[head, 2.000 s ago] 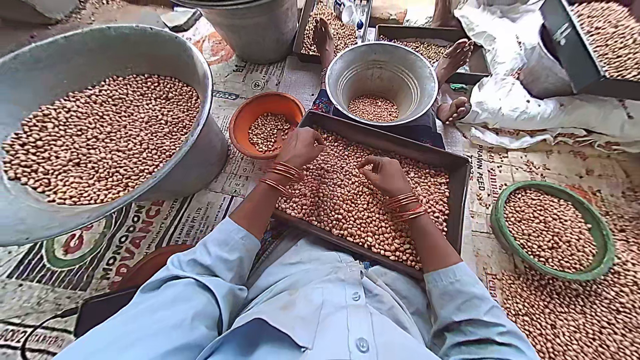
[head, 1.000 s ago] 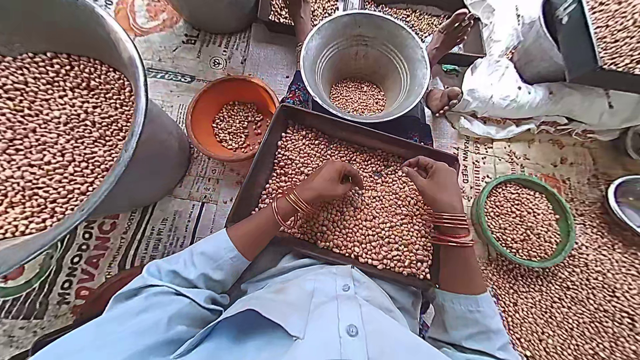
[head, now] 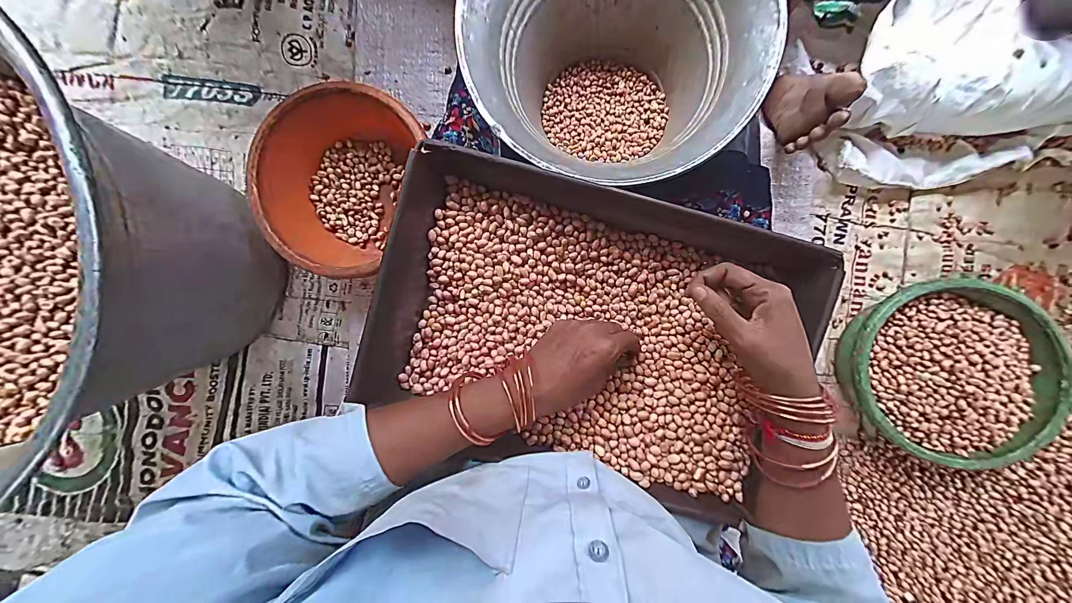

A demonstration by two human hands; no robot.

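Observation:
A dark rectangular tray (head: 387,293) lies across my lap, spread with pinkish-brown shelled peanuts (head: 519,276). My left hand (head: 582,362) rests low over the peanuts near the tray's middle, its fingers curled down; whether they pinch a nut is hidden. Over the right part of the tray is my right hand (head: 754,322), thumb and index finger close together, and I cannot tell if something is between them. Beyond the tray's far edge stands a metal bucket (head: 712,100) with peanuts at its bottom. An orange bowl (head: 276,184) holding some peanuts sits by the tray's far left corner.
A large metal tub (head: 167,251) full of peanuts stands at the left. On the right, a green-rimmed container (head: 854,368) of peanuts stands beside loose peanuts (head: 955,528) on printed sacking. Another person's bare foot (head: 808,105) is right of the bucket, near white plastic sheeting (head: 938,75).
My left hand has moved toward the middle of the tray, with its fingers lowered to the peanuts. The view has shifted closer over the tray.

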